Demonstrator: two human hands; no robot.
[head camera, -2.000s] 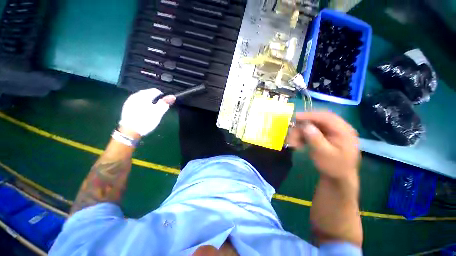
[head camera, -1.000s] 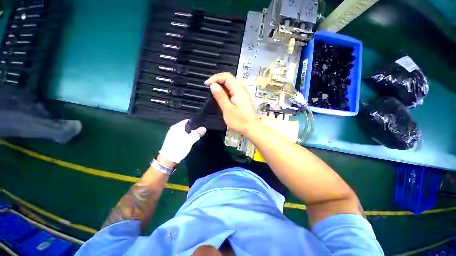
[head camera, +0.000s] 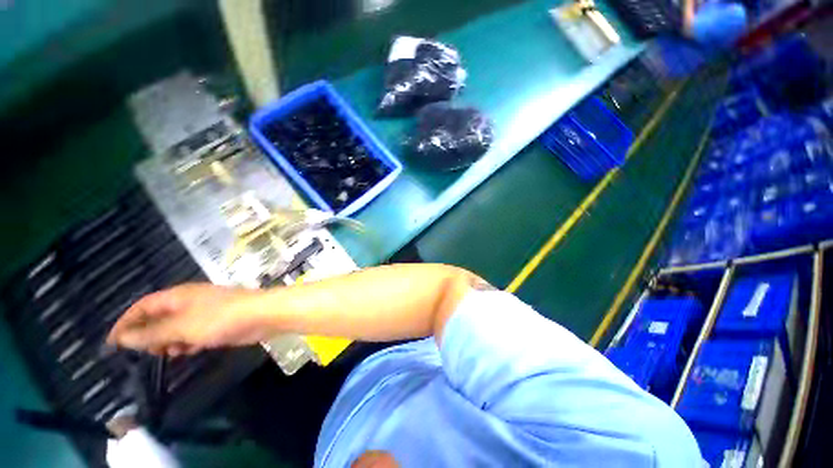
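Note:
My right hand, bare, is blurred over the black slotted tray at the left, fingers bent; whether it holds anything is unclear. My left hand, in a white glove, is cut off by the bottom edge; its fingers and grip cannot be made out. A dark slim part shows blurred between the hands; which hand touches it is unclear. Slim parts with silver sections lie in the tray. The silver-grey fixture stands right of the tray, with a yellow pad at its near end, partly behind my right forearm.
A blue bin of small black parts stands beside the fixture. Two dark shiny bags lie beyond it. A second fixture is at the bench's far end, near a partly visible person. Blue crates sit on a rack at right.
The view has swung to the right, showing the racks. My right hand is still over the tray area, and my gloved left hand is now mostly out of the picture.

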